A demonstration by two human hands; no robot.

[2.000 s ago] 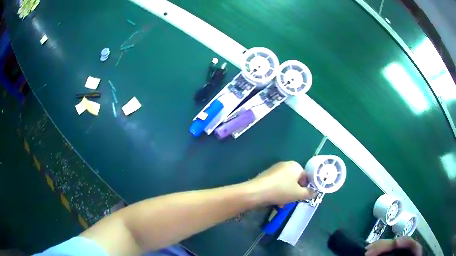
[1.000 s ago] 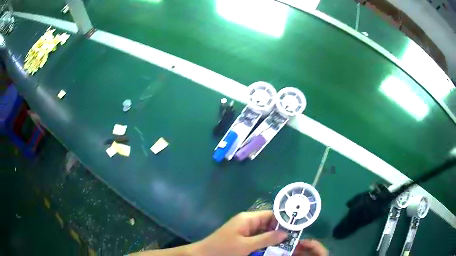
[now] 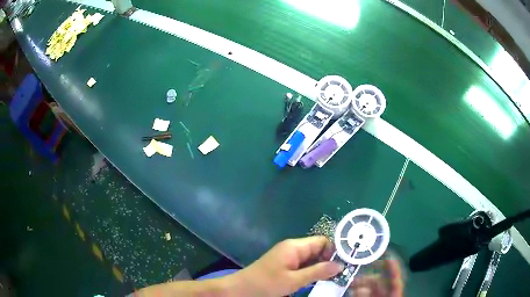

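My left hand (image 3: 293, 267) holds a half-assembled white fan unit (image 3: 361, 236) just below its round slotted head, at the bottom centre. The open side with small circuit parts faces up, and the lower handle is cut off by the picture's edge. My right hand (image 3: 380, 281) is blurred at the right of the handle; whether it grips the unit cannot be told. A black electric screwdriver (image 3: 447, 246) with its cord is to the right, out of my hands. A loose pile of tiny screws (image 3: 323, 226) shows behind my left fingers.
Two open fan units, with a blue cell (image 3: 289, 151) and a purple cell (image 3: 318, 153), lie against the pale rail (image 3: 261, 64). A black cable bundle (image 3: 290, 116) is beside them. More units (image 3: 498, 249) lie behind the screwdriver. Cream squares (image 3: 208, 145) and a yellow heap (image 3: 70, 35) lie left.
My right hand has left the black screwdriver and moved left to the fan unit. My left hand has brought the unit nearer me and turned it more upright. The camera view has shifted.
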